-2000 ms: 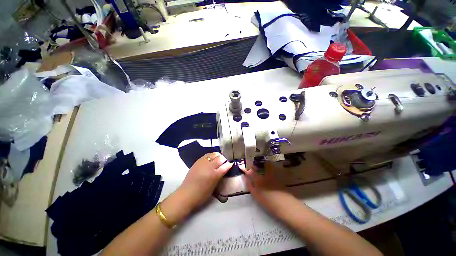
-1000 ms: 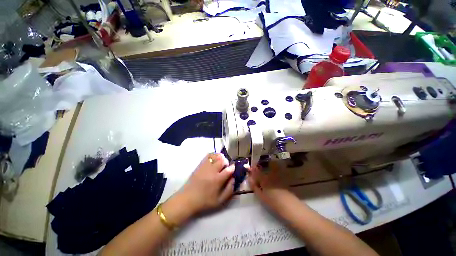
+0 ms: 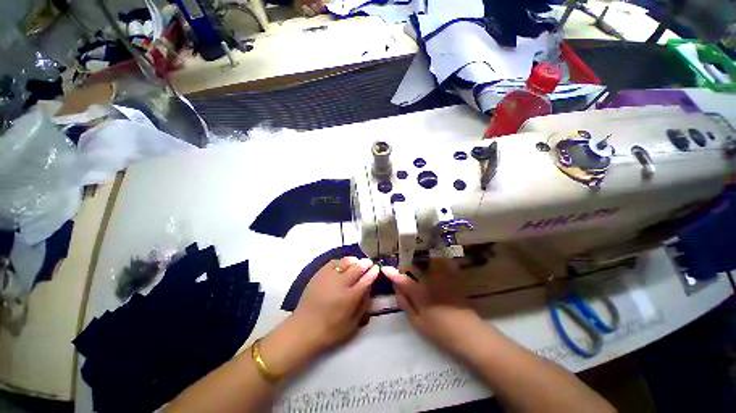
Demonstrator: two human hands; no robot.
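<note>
A dark curved cut piece lies under the left end of the cream-white sewing machine head. My left hand presses on it, its fingertips at the needle area. My right hand is beside it, fingertips pinching the piece's edge close to the left fingertips. The needle and presser foot are mostly hidden by the head and fingers. Another dark curved piece lies flat behind, its right end hidden by the head. A fanned stack of dark cut pieces lies on the left of the table.
Blue-handled scissors lie right of my right hand. A small clear bag is above the stack. A red-capped bottle stands behind the head. White panels with dark edging are heaped beyond. A green basket is far right.
The piece under the needle has turned, and its curved end now shows left of my left hand. Both hands stay at the needle, fingertips closer together. The rear piece and stack look unchanged.
</note>
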